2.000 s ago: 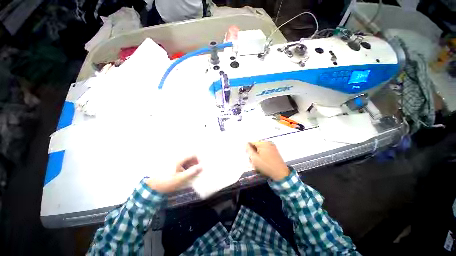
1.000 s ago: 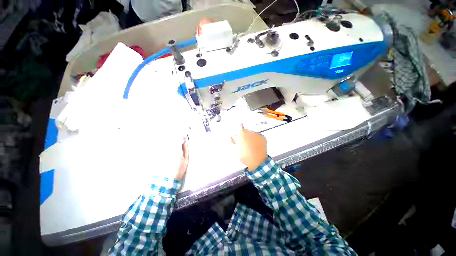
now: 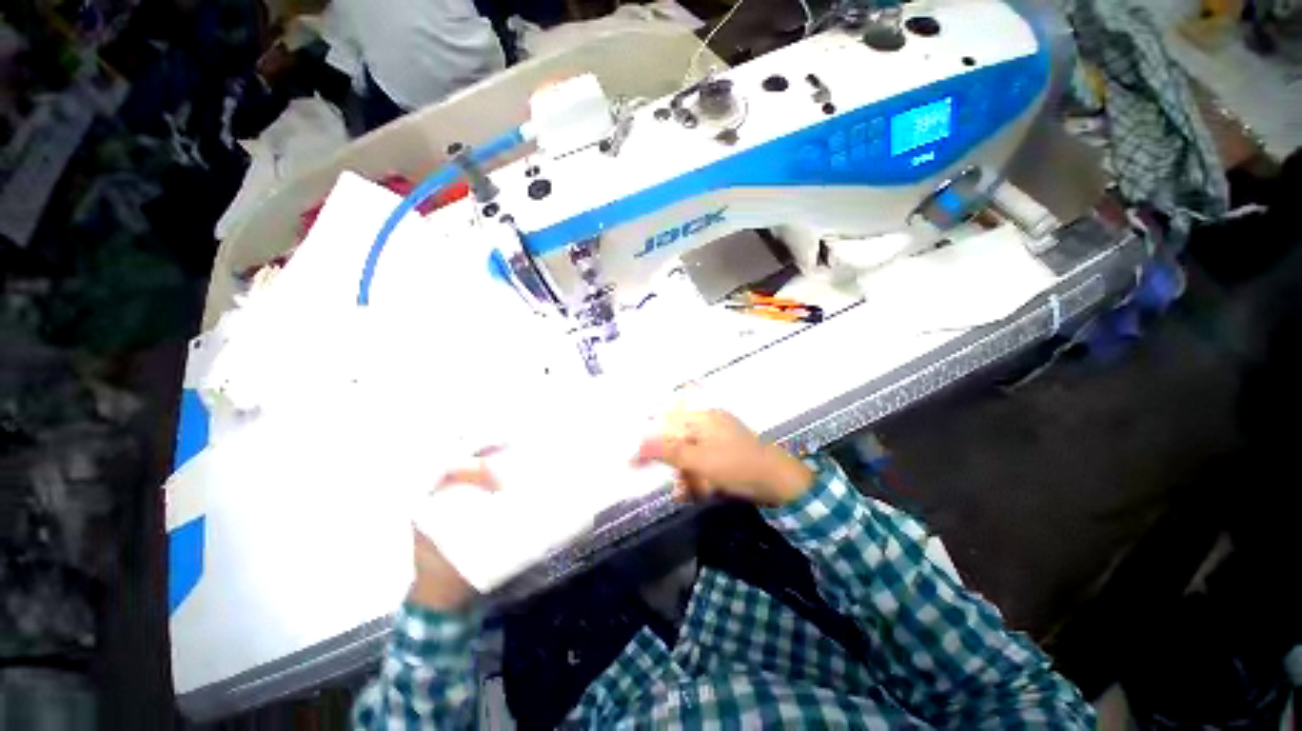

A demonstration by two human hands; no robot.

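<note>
A small white cut piece point(image 3: 521, 517) lies between my hands at the table's front edge, overexposed. My left hand point(image 3: 446, 550) holds its left side, with the fingers partly hidden by it. My right hand point(image 3: 721, 454) grips its right side with thumb and fingertips. The large white garment panel point(image 3: 386, 414) spreads left of the needle; its edges are washed out. The presser foot and needle point(image 3: 594, 343) are behind my hands. The white and blue sewing machine point(image 3: 771, 179) has a lit display.
Orange-and-black snips point(image 3: 778, 307) lie on the bed beside a dark block point(image 3: 735, 266). White cut pieces point(image 3: 978, 280) lie at the right. A blue tube point(image 3: 393, 229) curves behind the needle end. A beige trough point(image 3: 229, 286) holds cloth; a person in white point(image 3: 429, 50) is beyond it.
Both hands have moved from near the needle back toward the front edge, with the white piece between them. The camera view has shifted, too.
</note>
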